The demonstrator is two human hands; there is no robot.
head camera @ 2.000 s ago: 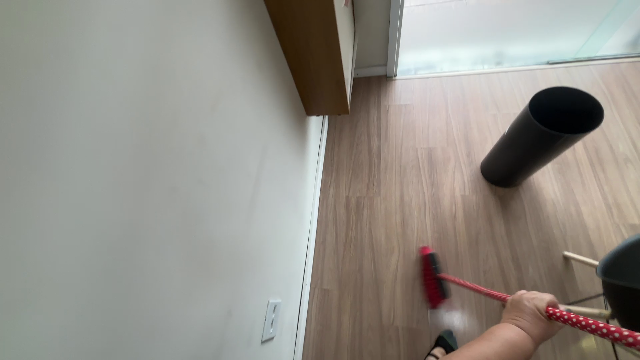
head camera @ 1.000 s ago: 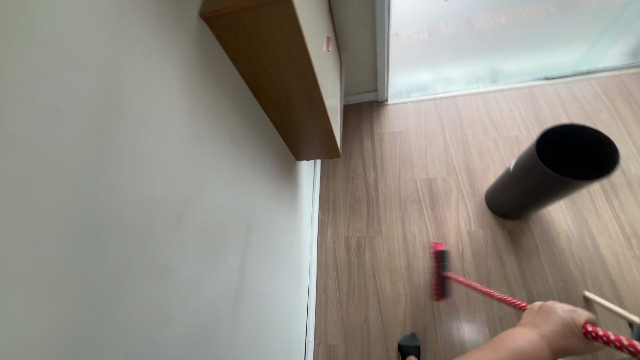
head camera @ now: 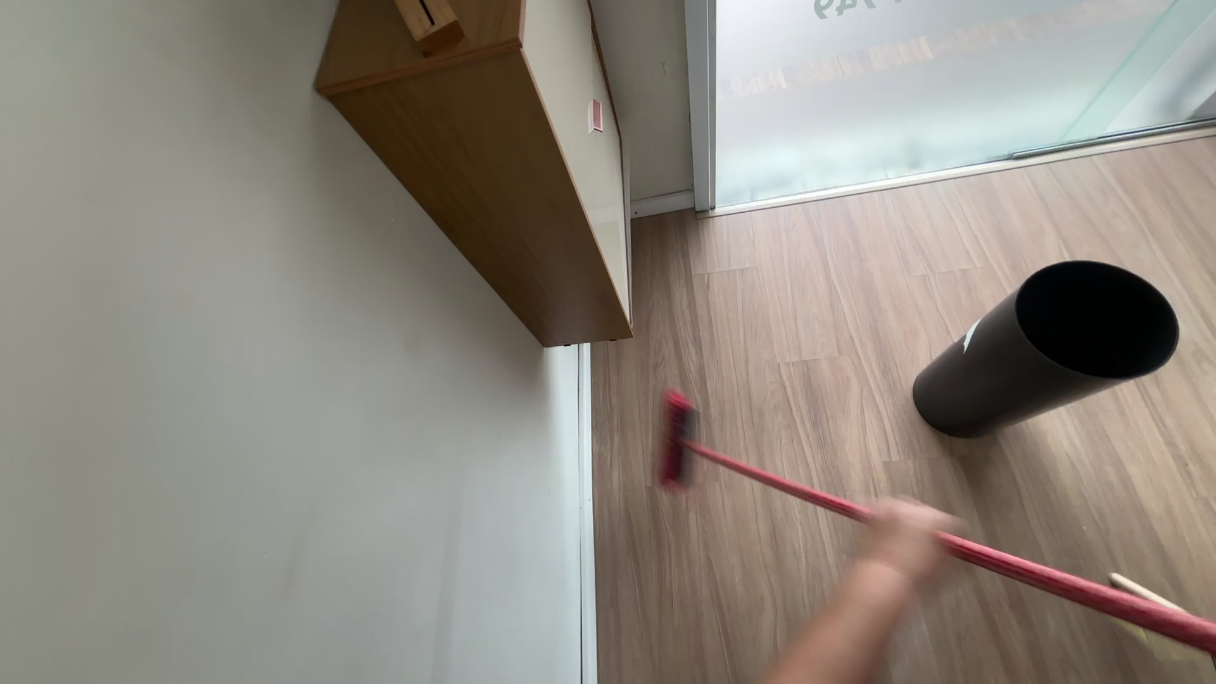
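My left hand [head camera: 912,540], blurred by motion, is closed around the red pole [head camera: 1031,575] of a broom, partway along it. From the hand, the pole slants up and left to the broom head [head camera: 676,442], red with dark parts, which is at the wood-plank floor a short way from the wall's baseboard. The other way, the pole runs out of view at the right edge. My right hand is not in view.
A wooden cabinet [head camera: 475,190] with pale doors stands against the white wall [head camera: 285,380]. A tall black cylindrical bin [head camera: 993,375] stands at right. Behind is a frosted glass panel [head camera: 855,104]. A pale wooden leg [head camera: 1145,591] shows at lower right.
The broom head has moved left across the floor, nearer the baseboard, and my left hand has moved with the pole. The foot seen at the bottom earlier is out of view.
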